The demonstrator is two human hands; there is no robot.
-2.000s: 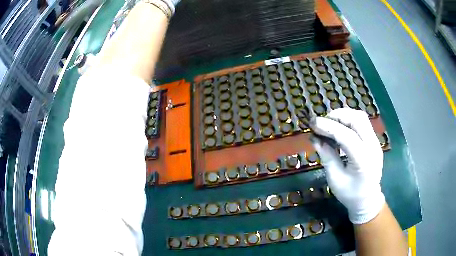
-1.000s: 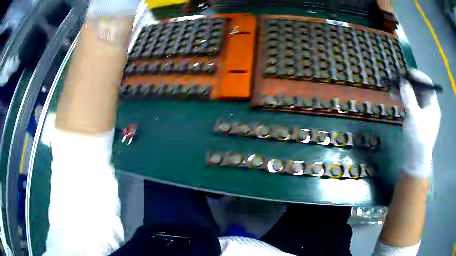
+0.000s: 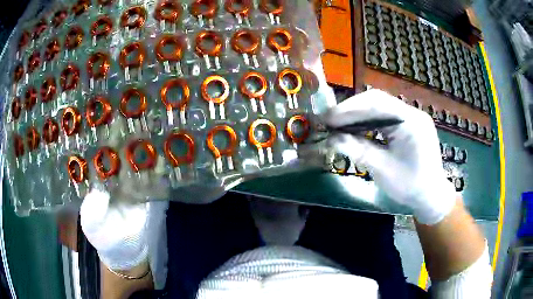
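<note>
A clear blister tray (image 3: 198,120) full of copper coils with silver legs fills the left and middle of the view, tilted above the bench. My left hand (image 3: 117,228), in a white knit glove, grips its lower left edge; its fingers are partly hidden by the tray. My right hand (image 3: 391,155), in a white glove, is at the tray's lower right corner and holds dark tweezers (image 3: 374,124). The tweezer tips are close to the last copper coil (image 3: 298,129) of the lowest filled row; I cannot tell whether they touch it.
The core carrier tray (image 3: 429,111) with rows of dark cores lies on the green bench at the right. The orange assembly fixture (image 3: 337,44) is left of it, partly covered. Ends of loose core strips (image 3: 454,154) show behind my right hand. A yellow floor line (image 3: 501,157) runs at the right.
The blister tray of coils has come into view in my left hand, covering the left of the bench. My right hand has moved left from the carrier tray to the blister tray's corner.
</note>
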